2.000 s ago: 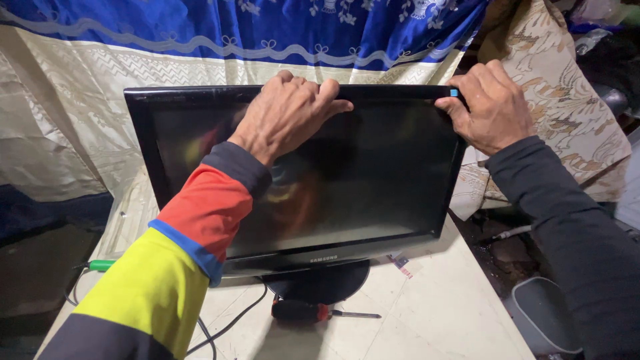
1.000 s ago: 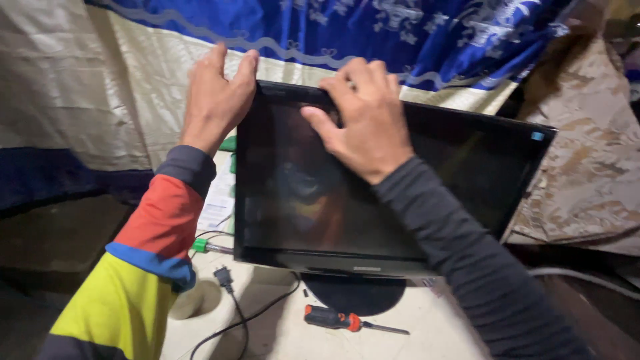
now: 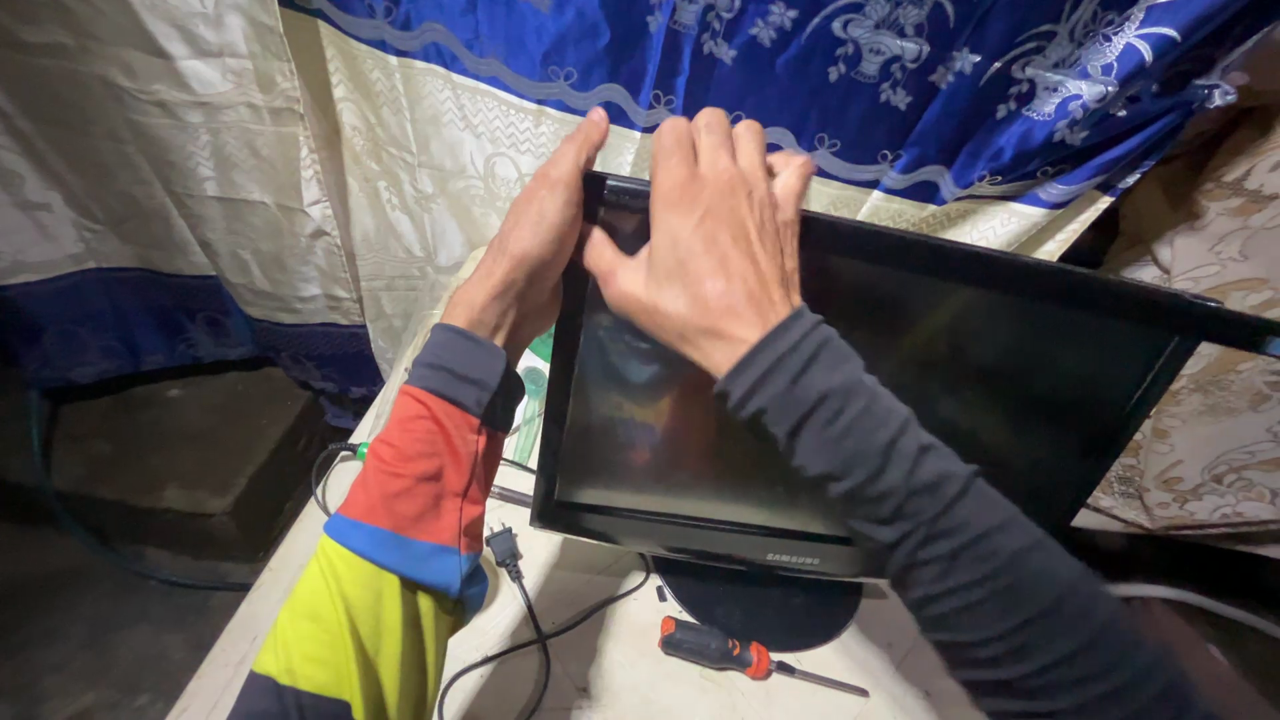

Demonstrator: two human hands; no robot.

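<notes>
A black Samsung monitor [image 3: 1000,380] stands on its round black base [image 3: 770,600], turned at an angle. My left hand [image 3: 530,240] is against its upper left corner, the fingertips hidden behind the frame. My right hand [image 3: 710,230] grips the top edge just right of that corner, thumb on the front and fingers over the top. Below the screen lies a screwdriver [image 3: 715,648] with a black and orange handle. A black power plug [image 3: 503,545] and its cord rest on the table left of the base.
The pale table [image 3: 590,660] carries these things. A patterned blue and cream curtain [image 3: 480,120] hangs behind. A dark block [image 3: 180,450] is on the floor at left. Floral fabric [image 3: 1210,420] hangs at right, with a white cable [image 3: 1190,600] below it.
My left hand has moved from the top edge to the left corner. My right hand has left the right corner and now holds the top edge near the left one. The screen has turned.
</notes>
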